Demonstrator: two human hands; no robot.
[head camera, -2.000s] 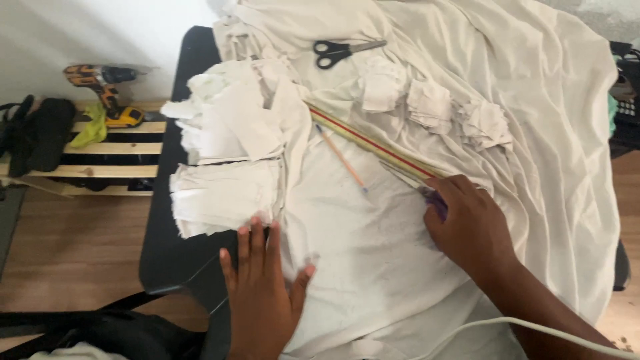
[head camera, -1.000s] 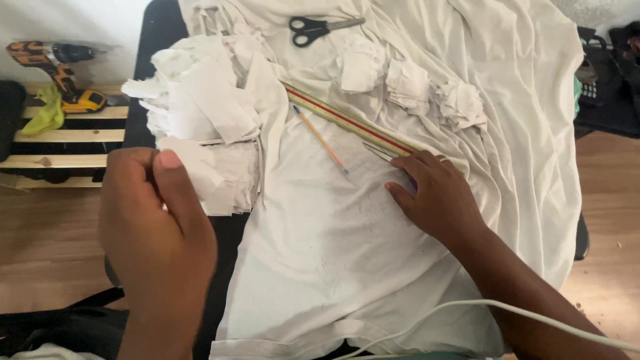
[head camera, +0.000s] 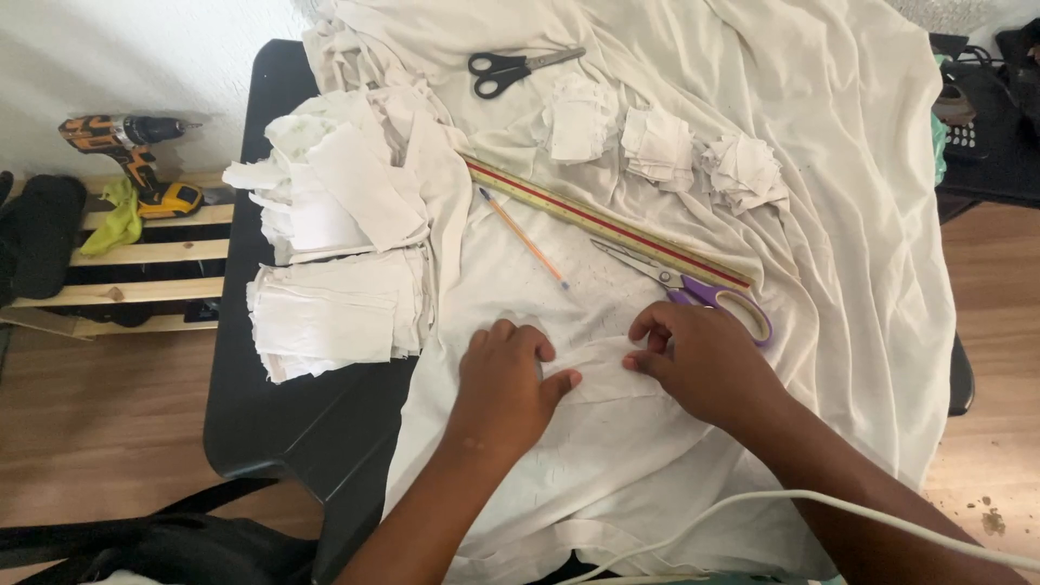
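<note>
White fabric (head camera: 650, 455) lies spread and wrinkled over a black table. My left hand (head camera: 508, 378) rests on it near the middle, fingers curled; whether it pinches the cloth is unclear. Facing it, my right hand (head camera: 691, 353) has thumb and fingertips at a raised fold, and a grip on it cannot be made out. Purple-handled scissors (head camera: 670, 280) lie just beyond my right hand. Farther up are a yellow ruler with a red stripe (head camera: 609, 219) and an orange pen (head camera: 524, 236). Stacks of cut white cloth (head camera: 325, 313) sit on the left.
Black-handled scissors (head camera: 520, 69) and several small piles of cloth pieces (head camera: 658, 146) lie at the top. A white cable (head camera: 780, 494) crosses the lower right. The black table edge (head camera: 236, 406) shows at left, beside a wooden pallet (head camera: 154, 252) holding a cordless drill (head camera: 130, 150).
My left hand has come from in front of the cloth stacks to the middle of the fabric. My right hand has left the purple scissors and moved nearer my body.
</note>
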